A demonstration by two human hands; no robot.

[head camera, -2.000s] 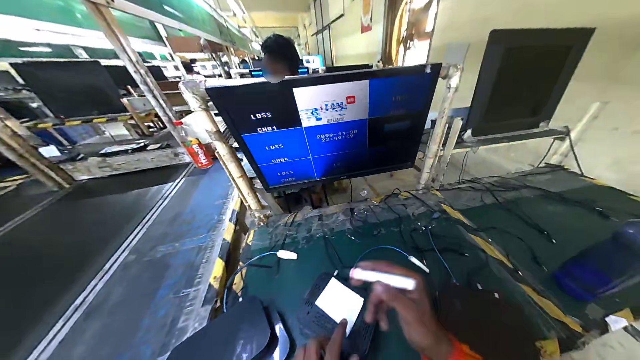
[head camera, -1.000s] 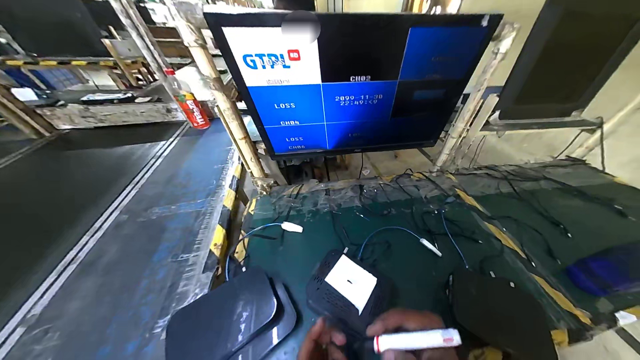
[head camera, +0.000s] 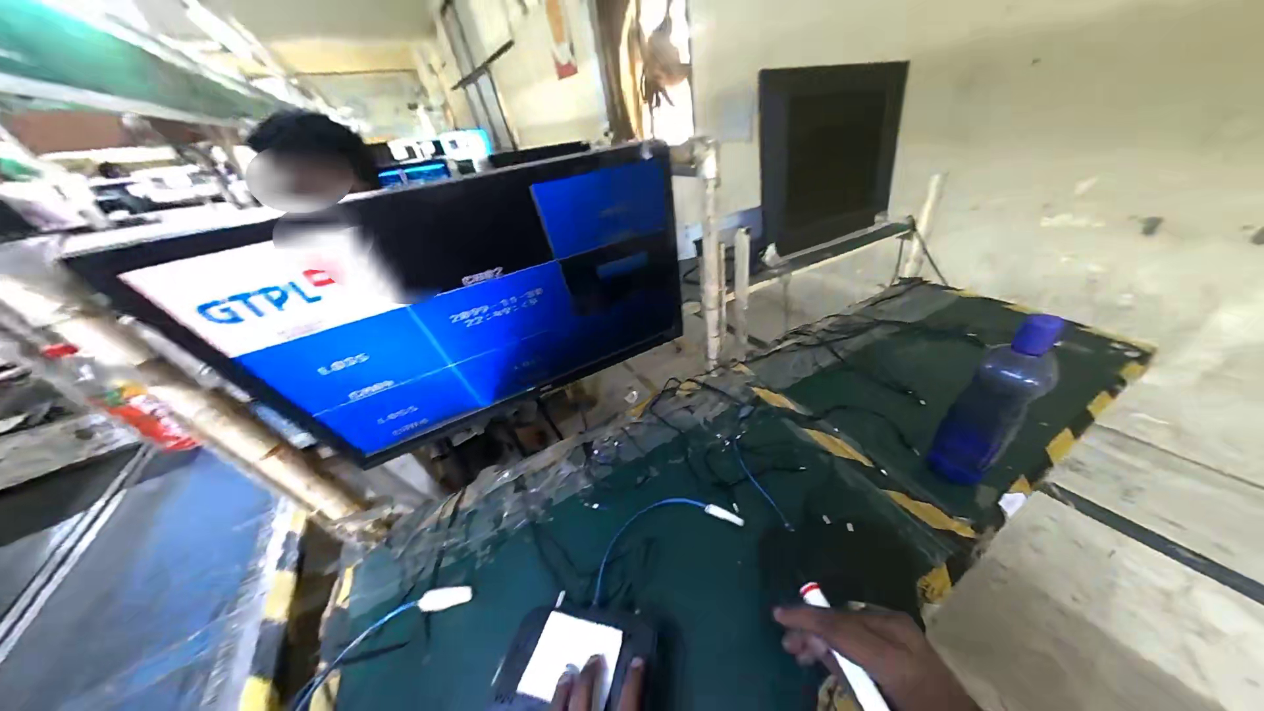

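At the bottom centre a black box-shaped device [head camera: 640, 647] lies on the green mat, with a white paper [head camera: 568, 652] on top. The fingers of my left hand [head camera: 597, 686] rest on the paper and the device; the rest of that hand is out of view. My right hand [head camera: 874, 647] holds a white marker with a red end [head camera: 839, 652], to the right of the device. Near it is a dark round-edged object [head camera: 839, 563] on the mat. A blue cable with a white connector [head camera: 724, 514] runs behind the device, and another white connector [head camera: 445, 598] lies to the left.
A monitor [head camera: 464, 341] showing a split screen stands behind the mat. Beyond it is a person [head camera: 316, 158]. Thin black cables [head camera: 691, 434] line the back edge. A blue-capped bottle [head camera: 997, 400] is at right, a red-labelled bottle [head camera: 148, 415] at left by a pole [head camera: 247, 444].
The view has swung to the right. My right hand, with the marker, has moved right, away from the device. The black device at the left is out of view.
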